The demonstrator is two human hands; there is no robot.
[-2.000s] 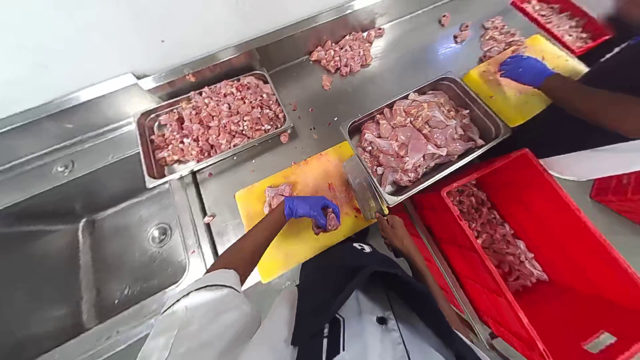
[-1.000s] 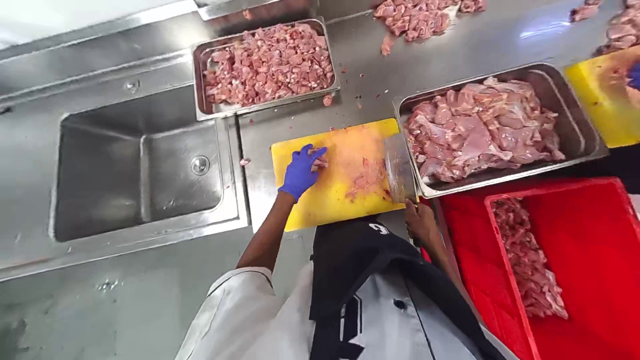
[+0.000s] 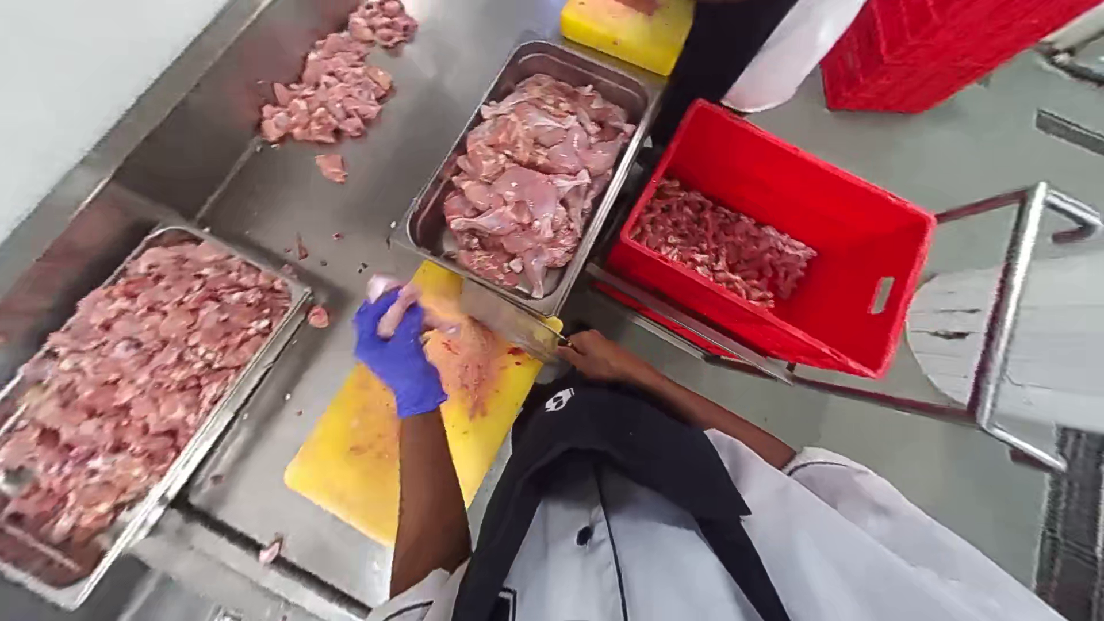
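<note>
My left hand [image 3: 397, 354], in a blue glove, grips a piece of raw chicken on the bone [image 3: 398, 310] over the upper left part of a yellow cutting board [image 3: 362, 448]. Bare, my right hand [image 3: 595, 354] is closed on the handle of a wide-bladed cleaver [image 3: 509, 321]; its blade lies low across the board's right part, pointing left. Scraps and reddish stains mark the board. Just beyond it, a steel pan [image 3: 414, 226] holds raw chicken legs [image 3: 535, 190].
A steel pan of cut chicken pieces [image 3: 147, 371] is on the left. Chicken chunks [image 3: 332, 90] lie on the steel counter [image 3: 345, 198]. A red crate [image 3: 828, 285] holding meat strips stands right, by a metal trolley frame [image 3: 1009, 302]. Part of another person [image 3: 733, 52] shows at the top.
My left hand has moved from the board's upper left and now has a chicken piece in it; a second ago no such piece showed there. The view has turned strongly to the right.
</note>
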